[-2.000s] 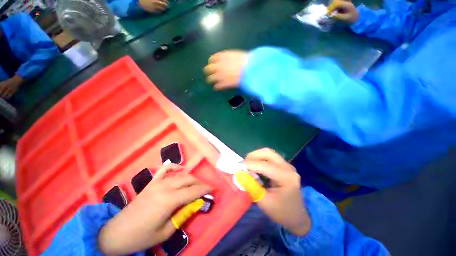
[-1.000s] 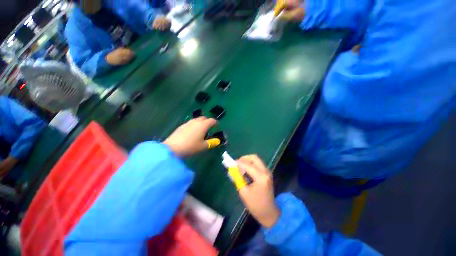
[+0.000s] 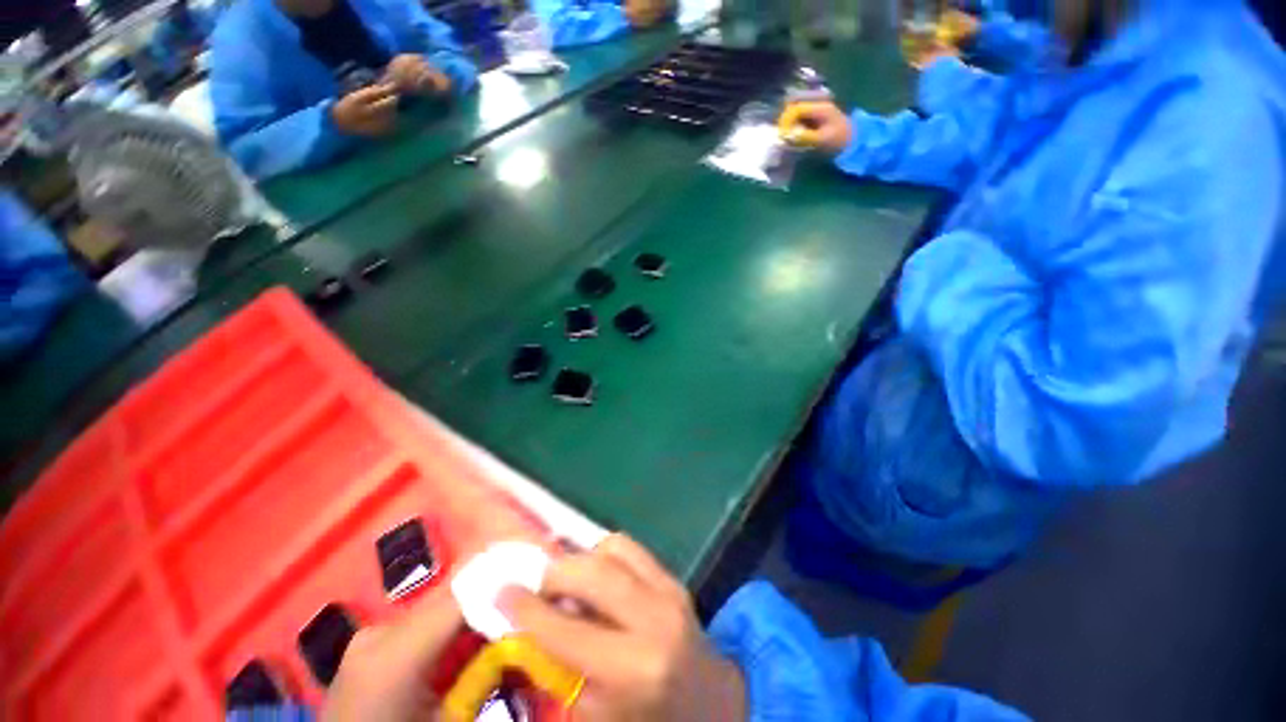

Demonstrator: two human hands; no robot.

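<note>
My right hand holds a crumpled white wipe over the red tray's near right part. My left hand is close beside it, cut off by the lower edge, with yellow finger cots meeting between the hands. A dark piece with a white glare shows below the cots; whether it is held or lies in the tray cannot be told. Black watch bodies lie in the tray's near pockets, one left of the wipe, another partly behind my left hand.
Several watch bodies lie loose on the green bench beyond the tray. A person in a blue smock is on the right, a hand at a clear plastic bag. Across are a fan, another worker and a black parts tray.
Both my hands have moved from the bench back over the red tray and come together. The neighbour's arm that reached over the bench two seconds ago has withdrawn. The view has shifted.
</note>
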